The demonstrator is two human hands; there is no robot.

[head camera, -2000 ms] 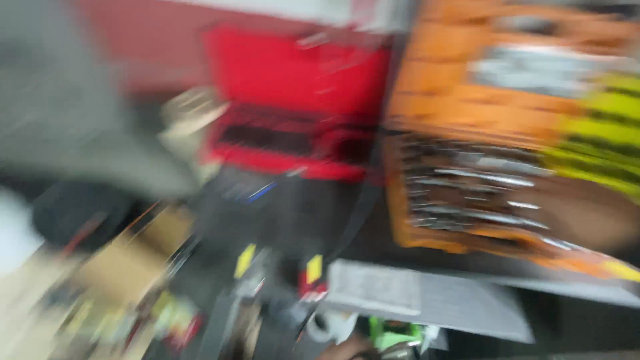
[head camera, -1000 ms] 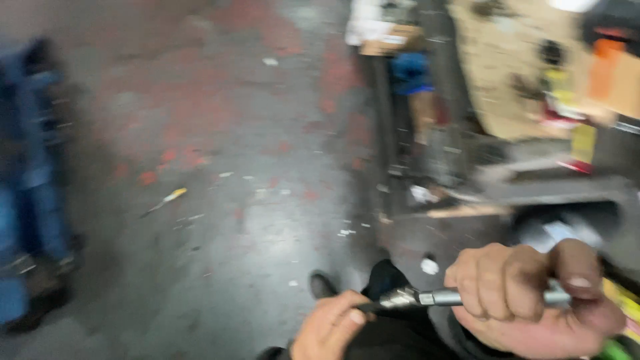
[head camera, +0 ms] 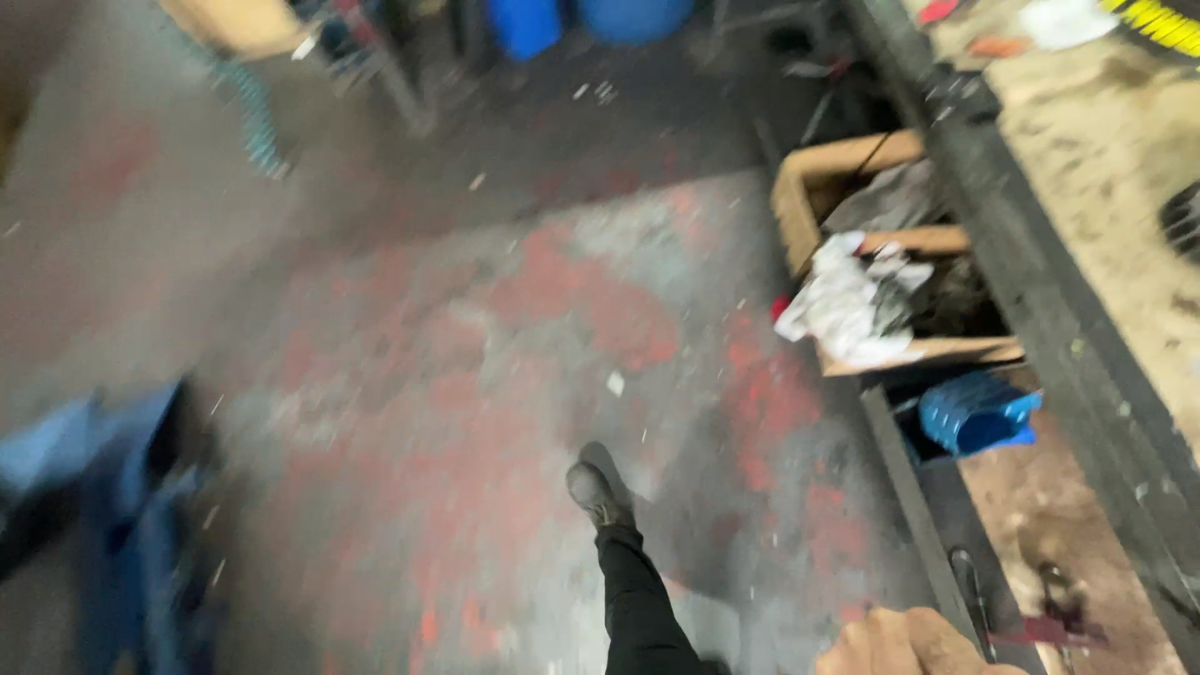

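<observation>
My right hand (head camera: 909,645) shows at the bottom edge, right of centre, with its fingers curled. The frame cuts it off, and whatever it may hold is hidden. It is near the lower shelf of a workbench, where a dark metal tool (head camera: 972,586) and a red metal part (head camera: 1050,630) lie. My left hand is out of view. The wrench-like tool seen earlier does not show now.
A boot (head camera: 592,487) is on the worn painted floor (head camera: 450,375). Along the bench edge (head camera: 1041,253) are a cardboard box (head camera: 802,211) with white rags (head camera: 839,305) and a blue plastic container (head camera: 970,412). Blue equipment (head camera: 131,497) stands left; a coiled teal hose (head camera: 255,117) lies farther off.
The view has swung across to the floor beside the bench. One second ago both hands were on a metal wrench-like tool; now only part of my right hand shows.
</observation>
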